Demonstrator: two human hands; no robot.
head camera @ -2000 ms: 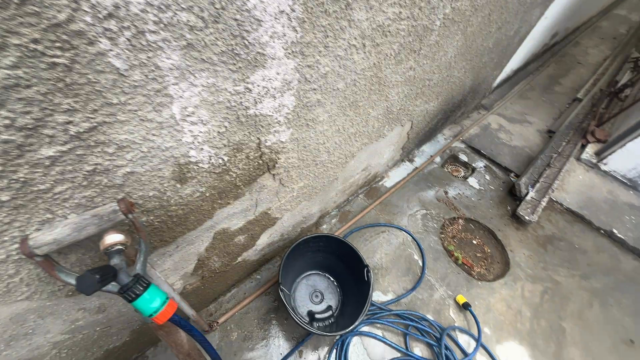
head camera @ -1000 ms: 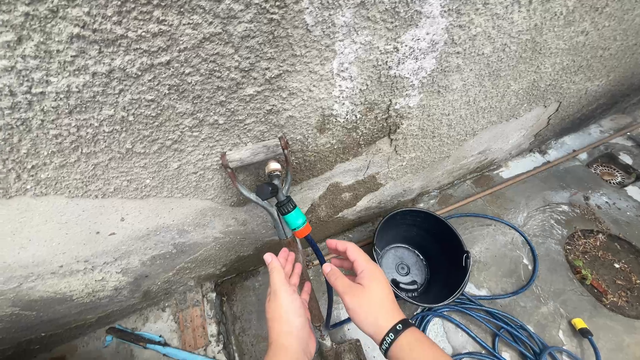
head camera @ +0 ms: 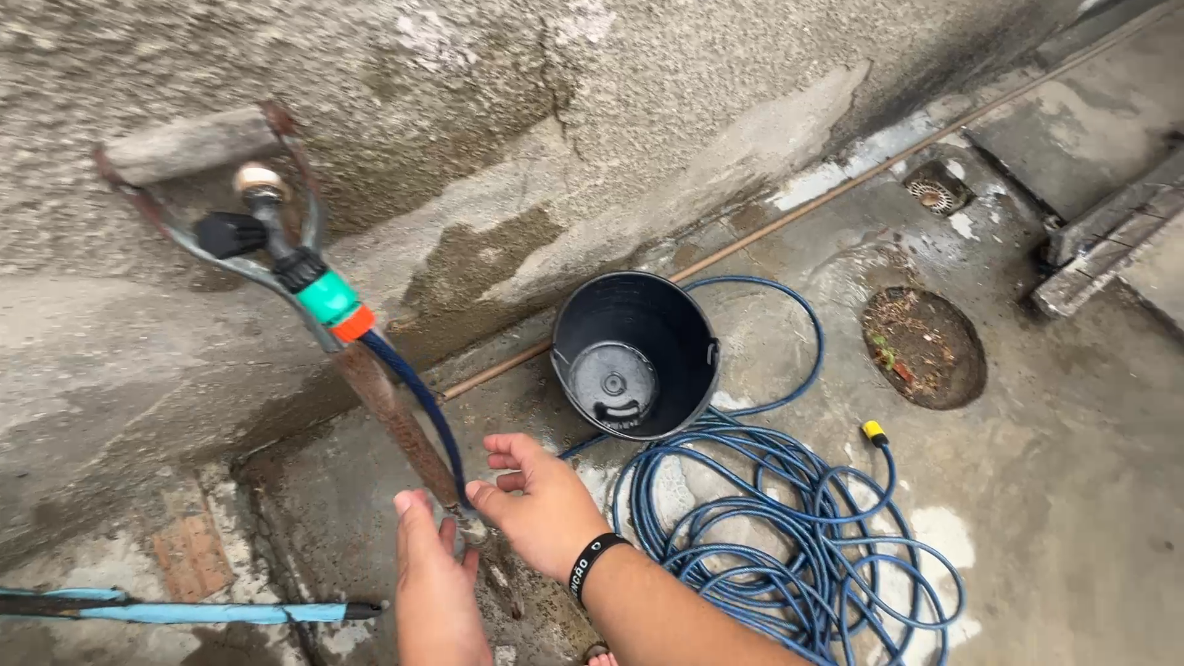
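My left hand [head camera: 437,578] is at the bottom middle, palm turned inward, fingers apart, with nothing in it. Close to its right, my right hand [head camera: 535,504], with a black wristband, has its fingers spread beside the hanging part of the blue hose [head camera: 430,402]; whether it touches the hose is unclear. The hose runs from a teal and orange hose connector [head camera: 338,307] on a wall tap [head camera: 264,199]. A D-handled tool [head camera: 393,416] with a wooden grip leans on the wall behind the tap. Right of my hands stands a black bucket [head camera: 638,356], beside the coiled hose [head camera: 740,518] with its yellow end fitting [head camera: 873,432].
The rough wall [head camera: 684,102] fills the back, with a thin pipe [head camera: 786,222] along its foot. On the concrete floor are a drain grate [head camera: 932,194] and a round hole with debris [head camera: 925,347]. Wooden beams [head camera: 1110,236] lie at right; a blue-wrapped pole [head camera: 213,611] lies at lower left.
Both hands, out of sight two seconds ago, came into view near the hose one second ago and are now below the connector, lower along the hose. The view has shifted.
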